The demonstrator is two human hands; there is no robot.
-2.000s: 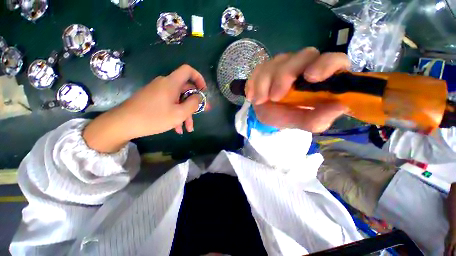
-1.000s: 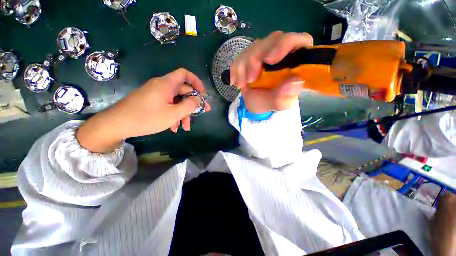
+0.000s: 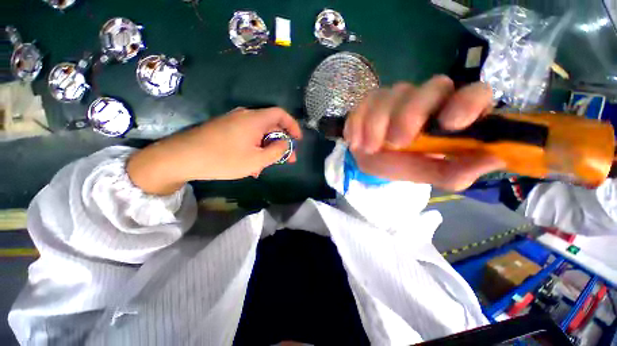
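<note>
My left hand [image 3: 233, 143] holds a round chrome housing [image 3: 279, 146] between thumb and fingers above the mat. My right hand [image 3: 419, 135] is closed around an orange electric screwdriver [image 3: 582, 150] with a black grip. Its dark nose points left toward the held housing, a gap apart; the bit tip is too small to tell. A blue band is at my right wrist. The round perforated screw tray [image 3: 338, 84] lies just behind the driver's nose, partly covered by my right hand. The inside of the held housing is mostly hidden by my fingers.
Several chrome housings [image 3: 159, 75] lie on the dark green mat [image 3: 203, 94] at left and back. A white and yellow label [image 3: 282, 31] lies near the tray. A crumpled clear bag [image 3: 515, 64] is at back right. Blue racks with a cardboard box [image 3: 512, 272] and another person's sleeve [image 3: 568, 208] are at right.
My right hand and the screwdriver have moved right and slightly down. My left hand still holds the housing. The camera view has shifted, and the rack box now shows at lower right.
</note>
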